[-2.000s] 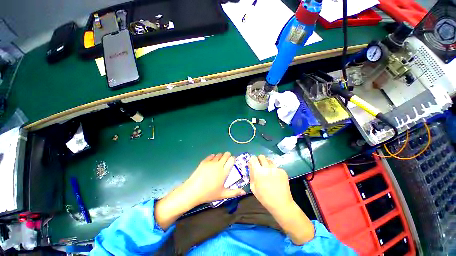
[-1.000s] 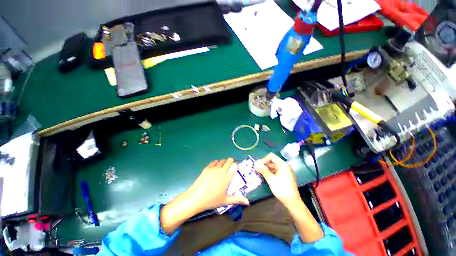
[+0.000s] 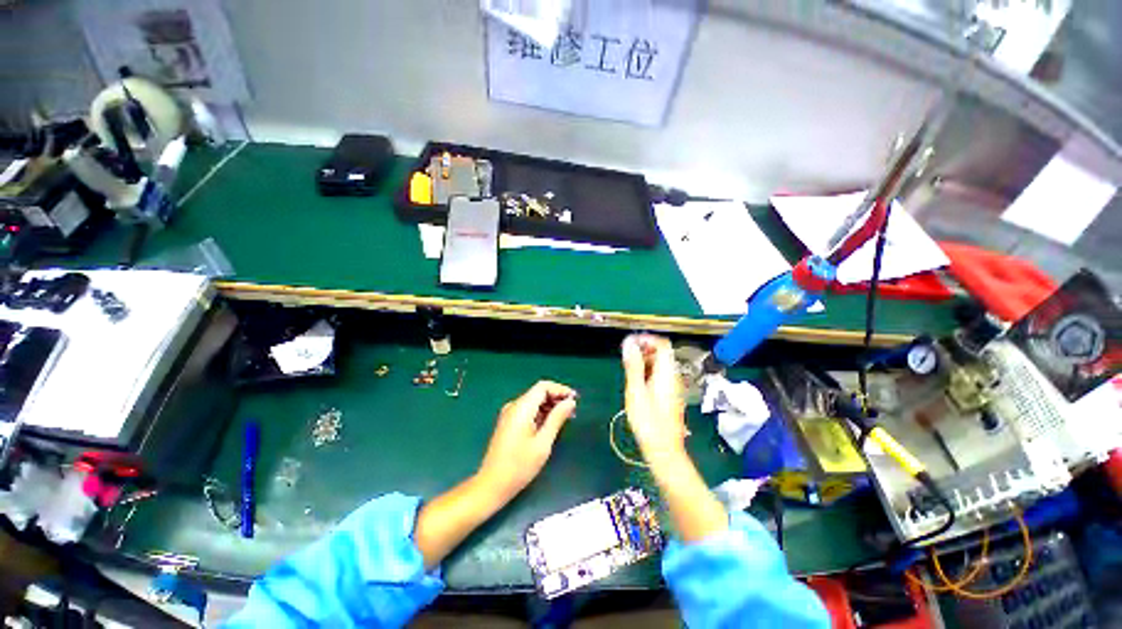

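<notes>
The opened phone (image 3: 593,541), with its white-and-blue patterned inside and a pale battery block, lies on the green mat near the front edge, between my forearms. My left hand (image 3: 527,433) is raised beyond it, thumb and fingertips pinched together; whether something tiny is between them I cannot tell. My right hand (image 3: 653,391) is farther forward, fingers bent close together near the shelf edge; its fingertips are blurred and I cannot tell if they hold anything. Neither hand touches the phone.
A pale wire ring (image 3: 624,440) lies partly behind my right hand. A blue driver (image 3: 765,315) hangs right, near crumpled tissue (image 3: 736,412) and a blue-and-yellow box (image 3: 827,445). Small-part clusters (image 3: 326,426) and a blue pen (image 3: 250,479) lie left. The raised shelf (image 3: 369,290) crosses behind.
Both hands have left the phone and moved forward, my right hand farther. The phone now lies on the mat. The view has tilted up, showing the wall sign.
</notes>
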